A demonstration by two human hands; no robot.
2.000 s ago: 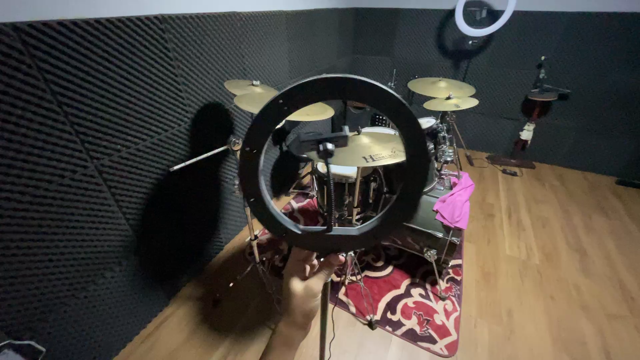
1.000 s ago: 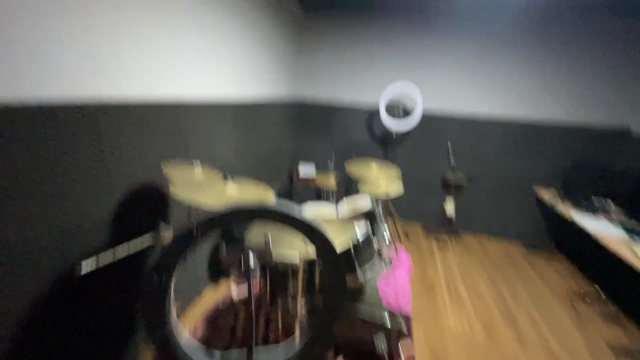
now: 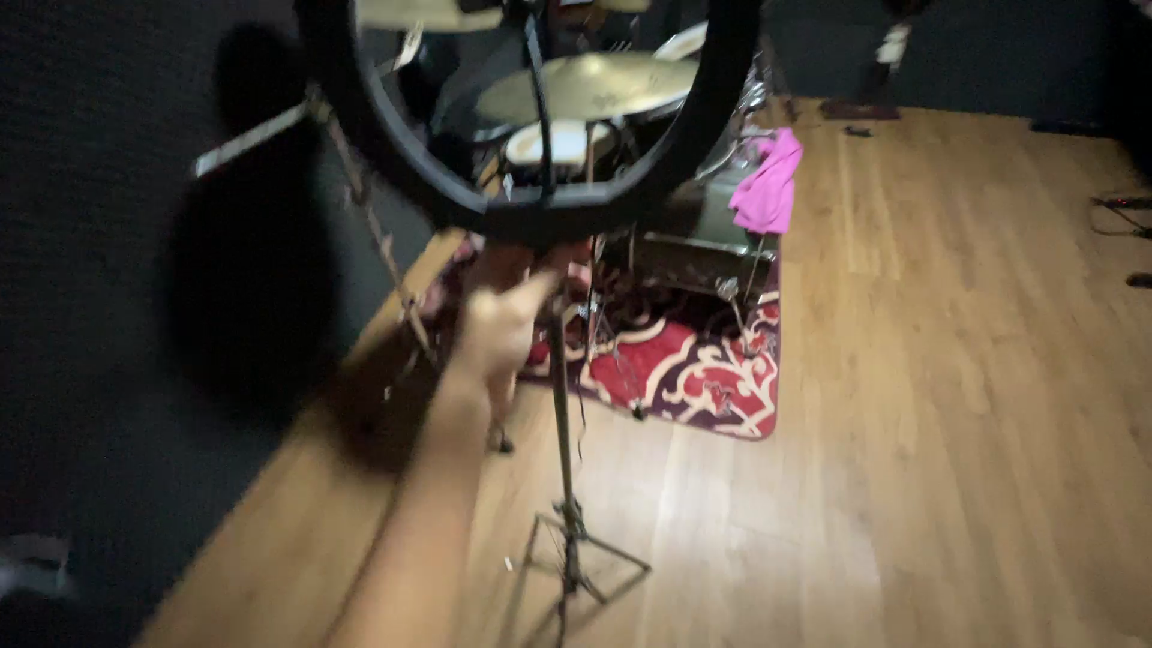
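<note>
My left hand reaches up from the bottom edge to the top of the ring light's stand, just under the ring. Its fingers lie in shadow and blur around the pole. The black-backed ring light is cut off by the top edge, and a thin dark holder arm rises through its middle. Low in the view, the stand's tripod legs are spread on the wood floor. Through the ring show a cymbal and a white drum head. My right hand is out of view.
The drum kit stands on a red patterned rug, with a pink cloth draped over a drum. A boom stand leans near the dark foam-covered wall at left. Cables lie on the floor at right.
The view swung up and right, then back down. My left hand, seen below the ring two seconds ago and not discernible one second ago, shows there again. The tripod legs have come into view.
</note>
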